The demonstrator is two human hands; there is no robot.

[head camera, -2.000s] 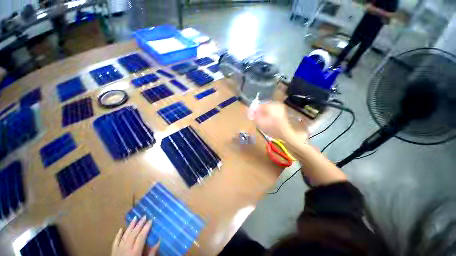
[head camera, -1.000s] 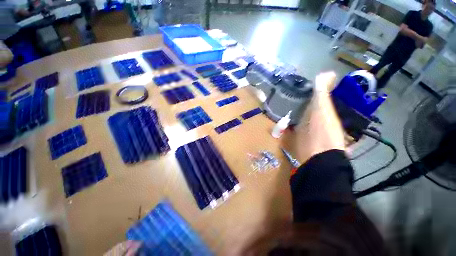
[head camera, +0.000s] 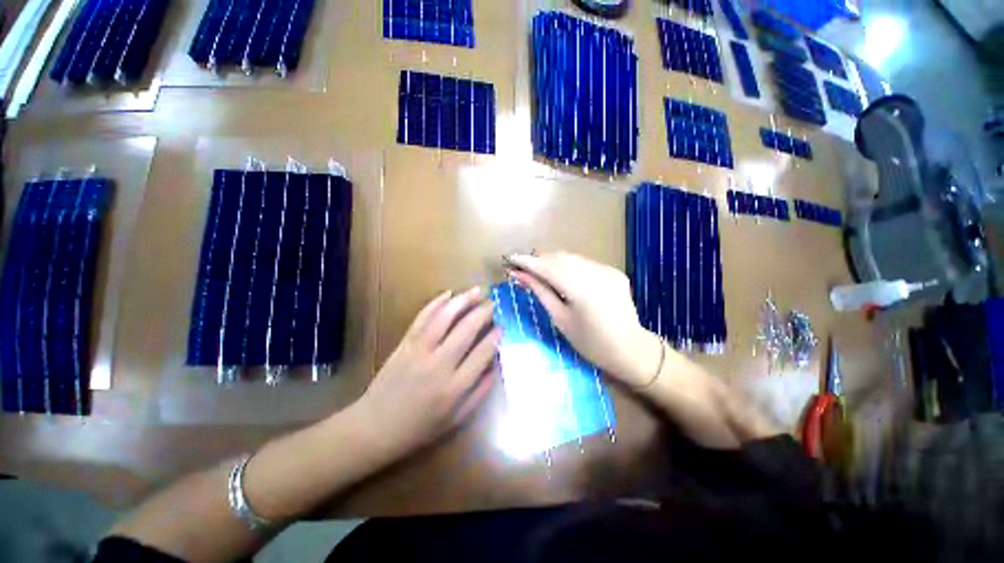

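A solar cell with ribbons (head camera: pixel 575 398) lies bright blue face up at the table's front edge, with strong glare on its lower part. Ribbon ends stick out at its near edge. My left hand (head camera: pixel 435 361) holds the cell's left edge with bent fingers. My right hand (head camera: pixel 586 310) lies over its upper right part, thumb and fingertips pinched at the far end. Something small and dark shows at those fingertips; I cannot tell what it is.
Cell stacks stand left (head camera: pixel 273 269), far left (head camera: pixel 57 297) and right (head camera: pixel 677 264) of my hands. Ribbon offcuts (head camera: pixel 786 335), a white bottle (head camera: pixel 875 294) and red-and-yellow-handled pliers (head camera: pixel 820 412) lie right. A grey device (head camera: pixel 914 209) stands beyond.
The view has turned down and left. My right hand has come back from beyond the bottle to the cell. The blue cell now lies between both hands.
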